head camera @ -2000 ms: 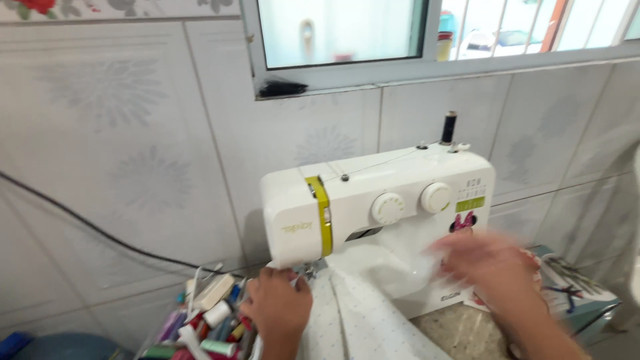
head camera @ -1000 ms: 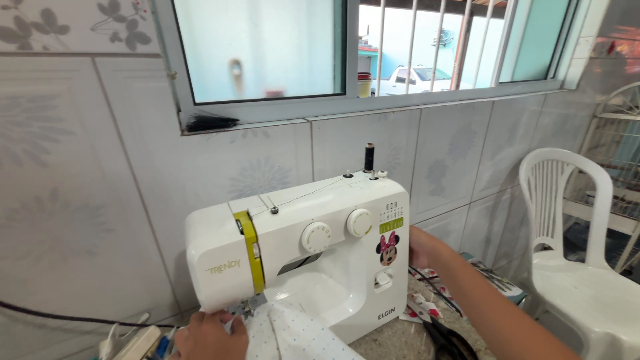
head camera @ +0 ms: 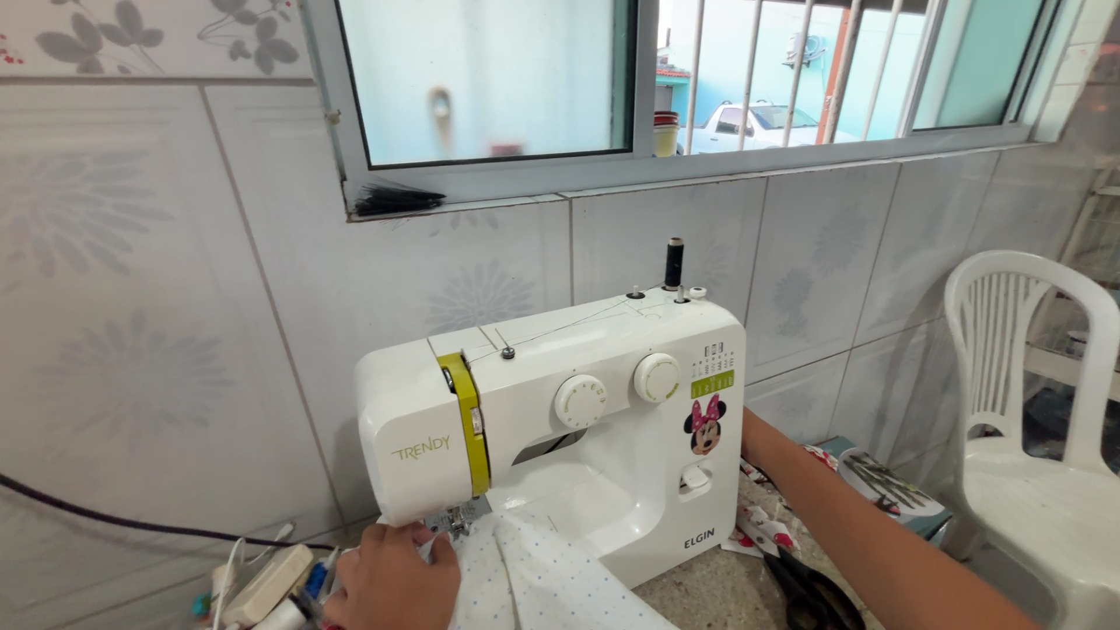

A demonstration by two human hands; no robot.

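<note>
A white Elgin sewing machine [head camera: 560, 420] stands on a speckled tabletop. White fabric with small dots [head camera: 534, 569] lies under its presser foot [head camera: 457, 520] and spills toward me. My left hand [head camera: 395, 573] holds the fabric's edge just left of the presser foot, fingers bent onto it. A spool of black thread [head camera: 674, 262] stands on top, its thread running left along the machine. My right hand [head camera: 754, 437] reaches behind the machine's right end; its fingers are hidden, so what it touches does not show.
Black-handled scissors [head camera: 809, 595] and printed fabric scraps [head camera: 779, 531] lie right of the machine. A box [head camera: 884, 481] sits near the wall. Sewing supplies [head camera: 271, 586] and a dark cable [head camera: 131, 522] are at left. A white plastic chair [head camera: 1024, 516] stands at right, a barred window above.
My right hand, blurred in front of the machine's right part two seconds ago, has gone around behind its right end. My left hand stays by the presser foot. The view has shifted.
</note>
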